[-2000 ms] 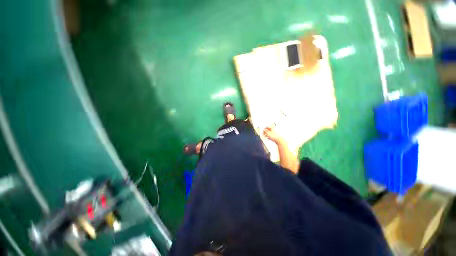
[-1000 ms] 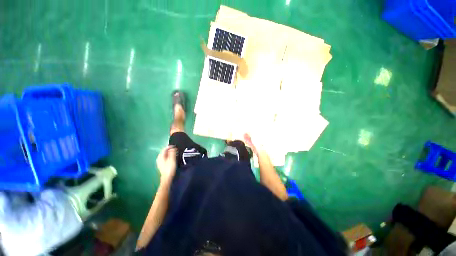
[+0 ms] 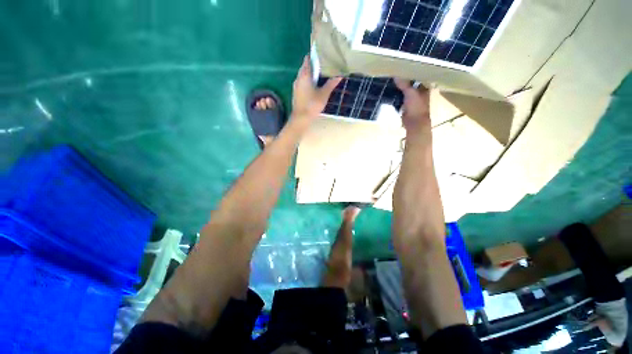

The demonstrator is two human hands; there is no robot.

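A small solar panel [image 3: 358,97] with dark gridded cells lies low on the tan cardboard [image 3: 346,148]. My left hand [image 3: 310,95] is at its left edge and my right hand [image 3: 416,102] is at its right edge. The fingertips of both hands are partly hidden under a cardboard sheet. A larger-looking solar panel [image 3: 433,31] with a white frame lies on that raised sheet, just beyond my hands, cut off by the top of the picture.
Blue crates [image 3: 66,228] stand on the green floor at the left, beside a pale green stool [image 3: 163,266]. A blue stool [image 3: 463,266] is by my right forearm. A small carton [image 3: 505,254] is at the lower right. Another person's arm [image 3: 596,263] shows at the right edge.
I have bent down to the cardboard. Both hands have moved from beside my legs to the edges of the lower panel. The cardboard sheet with the other panel is lifted at its near edge.
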